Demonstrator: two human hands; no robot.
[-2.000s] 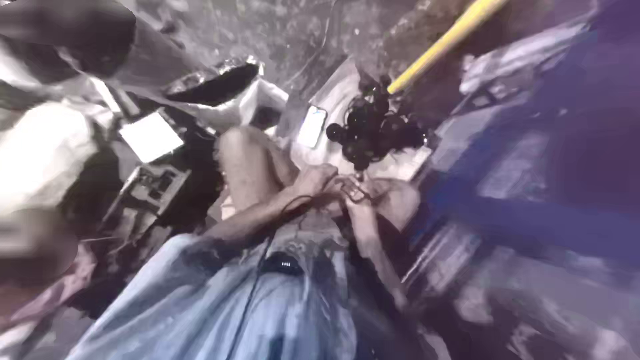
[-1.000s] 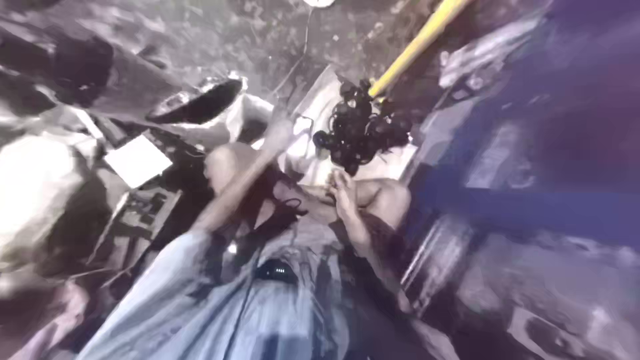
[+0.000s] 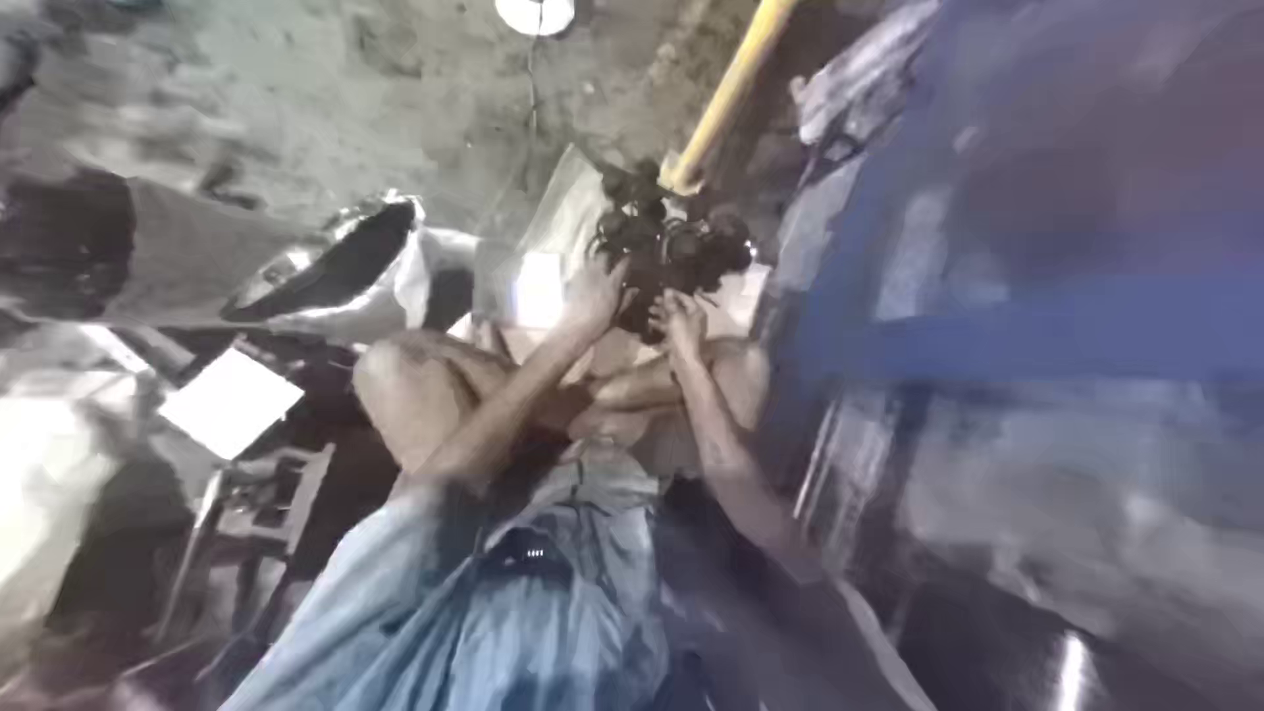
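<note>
A pile of dark, round-looking pieces (image 3: pixel 681 242) lies on a pale sheet (image 3: pixel 568 212) in front of my crossed legs. My left hand (image 3: pixel 595 296) touches the pile's near left edge, fingers spread. At the near side of the pile is my right hand (image 3: pixel 679 321), its fingers bent close to the dark pieces. Blur hides whether either hand grips a piece. A bright, flat phone-like object (image 3: pixel 539 288) lies on the sheet just left of my left hand.
A yellow pole (image 3: pixel 726 99) reaches the pile's far side. Left are a white square (image 3: pixel 231 403), a small metal frame (image 3: pixel 267 499) and an open sack (image 3: pixel 326 267). A blue surface (image 3: pixel 1037 326) spans the right. A white round object (image 3: pixel 534 14) with a cord is at the top.
Two seconds ago my hands were together in my lap with a thin dark loop. My left hand went to the phone-like object, then to the pile; my right hand has also reached the pile.
</note>
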